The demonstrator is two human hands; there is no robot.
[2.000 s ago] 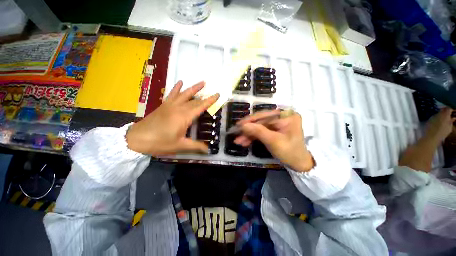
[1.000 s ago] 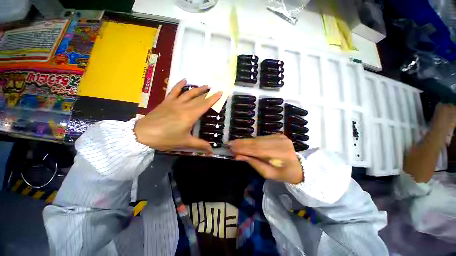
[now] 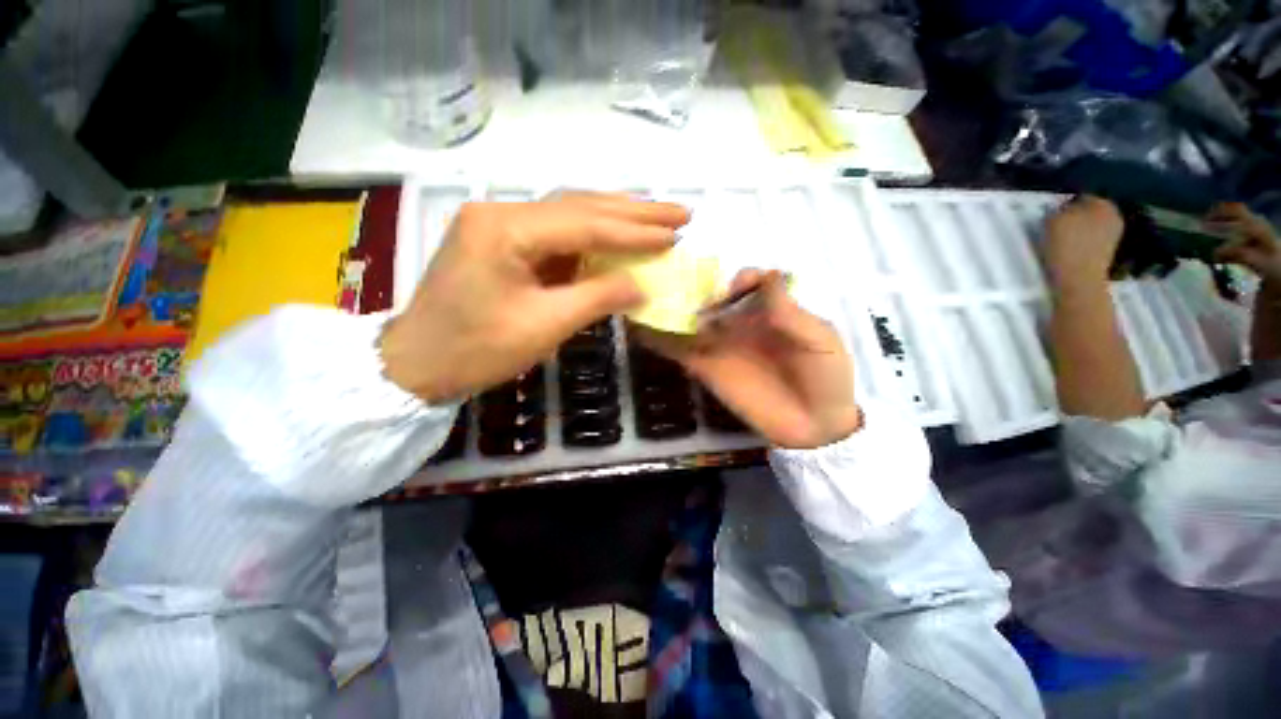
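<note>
My left hand [image 3: 527, 288] is raised above the white tray [image 3: 920, 302] and holds a pale yellow strip [image 3: 672, 288] between thumb and fingers. My right hand [image 3: 780, 365] is close to the strip's right side and holds tweezers [image 3: 740, 299], blurred, with the tip at or near the strip; contact cannot be told. Glossy black parts [image 3: 590, 398] lie in stacked columns in the tray's front pockets, below and behind my hands. My hands hide the middle of the tray.
Small black pieces [image 3: 889, 337] lie at the tray's right. A clear tub [image 3: 438, 106], a plastic bag [image 3: 660, 87] and spare yellow strips [image 3: 794, 106] stand or lie at the back. A yellow sheet [image 3: 274, 260] is at left. Another person's hands [image 3: 1085, 246] are at right.
My left hand has lifted off the parts with the yellow strip. My right hand has moved up from the tray's front edge to the strip. The view has shifted.
</note>
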